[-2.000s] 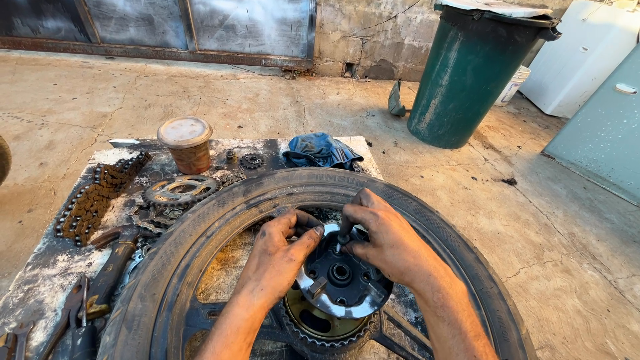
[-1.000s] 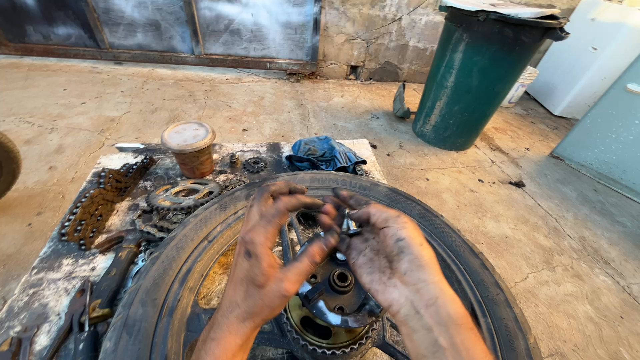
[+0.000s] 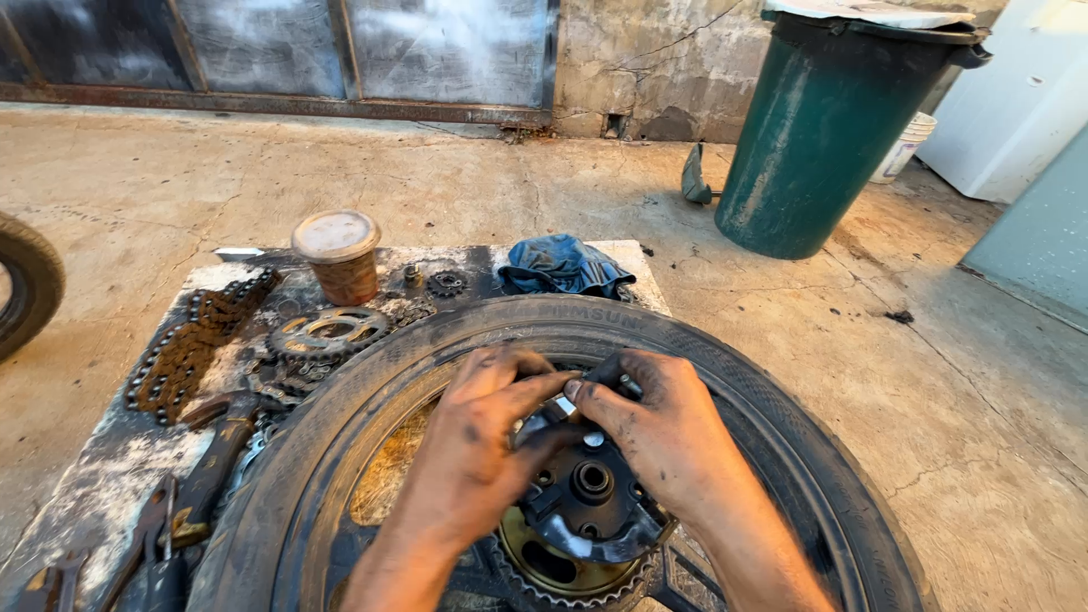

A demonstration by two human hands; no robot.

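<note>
A motorcycle wheel with a black tyre (image 3: 314, 459) lies flat, a gold-toned rear sprocket (image 3: 569, 569) at its centre. On top of that sits a dark round hub part (image 3: 586, 501) with a central bore and bright metal edges. My left hand (image 3: 489, 425) and my right hand (image 3: 650, 408) meet at their fingertips above the hub part's far edge. A small metal piece shows by the right fingers; whether either hand grips it is hidden by the fingers. A bolt head (image 3: 594, 440) shows on the hub part just below the hands.
Around the wheel on the worn board lie a greasy drive chain (image 3: 191, 348), an old sprocket (image 3: 330, 333), a lidded plastic tub (image 3: 338, 259), a blue cloth (image 3: 563, 265) and pliers (image 3: 153, 527). A green bin (image 3: 829, 136) stands on the concrete behind, and another tyre (image 3: 30, 280) at the left.
My hands were raised with fingers spread and blurred one second ago; now their fingertips are together lower over the hub part. Two seconds ago both were also at the hub part.
</note>
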